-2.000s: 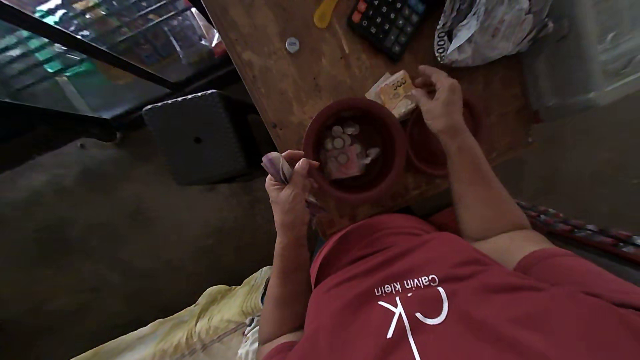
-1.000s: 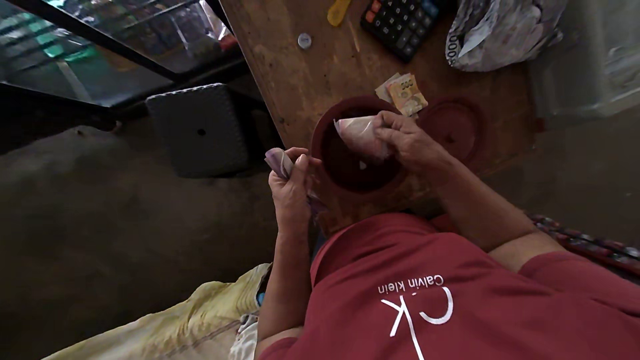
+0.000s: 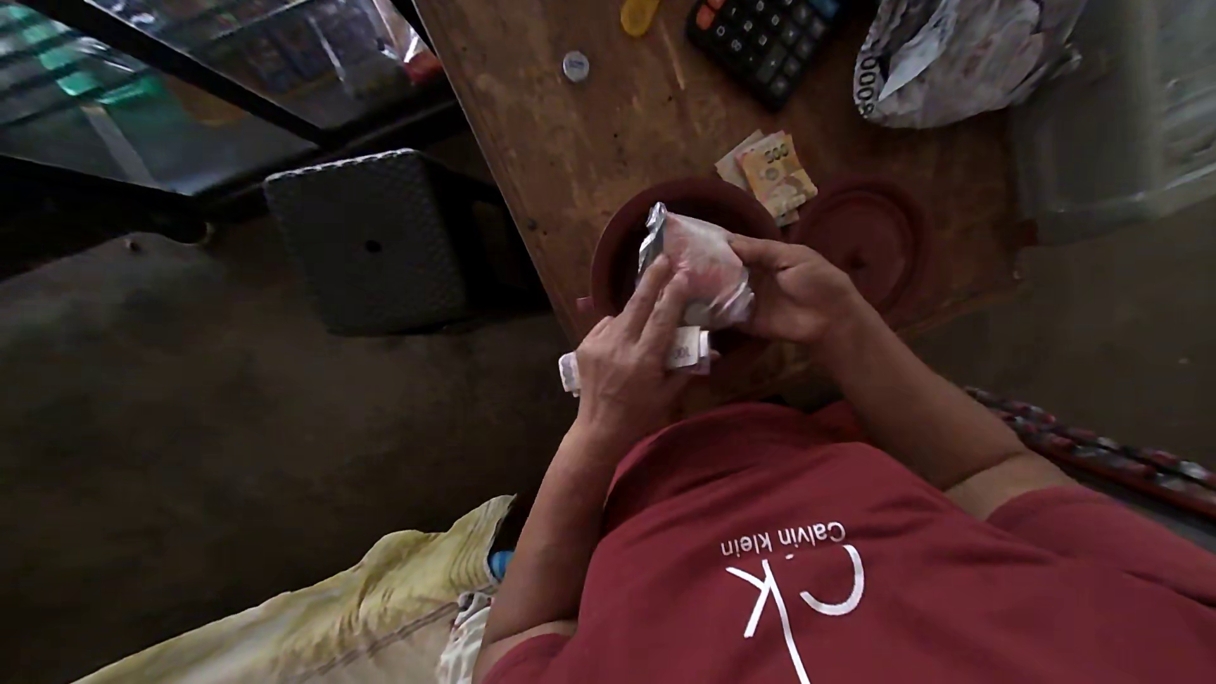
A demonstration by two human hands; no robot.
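Folded banknotes (image 3: pixel 686 350) are held in my left hand (image 3: pixel 629 356), whose fingertips also touch a clear plastic bag (image 3: pixel 705 261) with something pinkish inside. My right hand (image 3: pixel 798 290) grips the bag's right side. Both hands are over a round dark red plastic container (image 3: pixel 617 252); its contents are mostly hidden by the bag and hands. Beyond the rim, several orange and pale banknotes (image 3: pixel 777 176) lie on the wooden table. A round dark red lid or shallow dish (image 3: pixel 860 242) sits to the right of the container.
A black calculator (image 3: pixel 765 43), a yellow object (image 3: pixel 638 14) and a small round whitish object (image 3: pixel 576 66) lie on the wooden table (image 3: pixel 532 123). A crumpled printed plastic bag (image 3: pixel 959 66) and a translucent bin (image 3: pixel 1092 142) are at right. A dark stool (image 3: pixel 370 242) stands left.
The orange banknote left my right hand and now lies on the table. My right hand lifted the plastic bag from the container. My left hand moved right to the bag, still holding folded notes.
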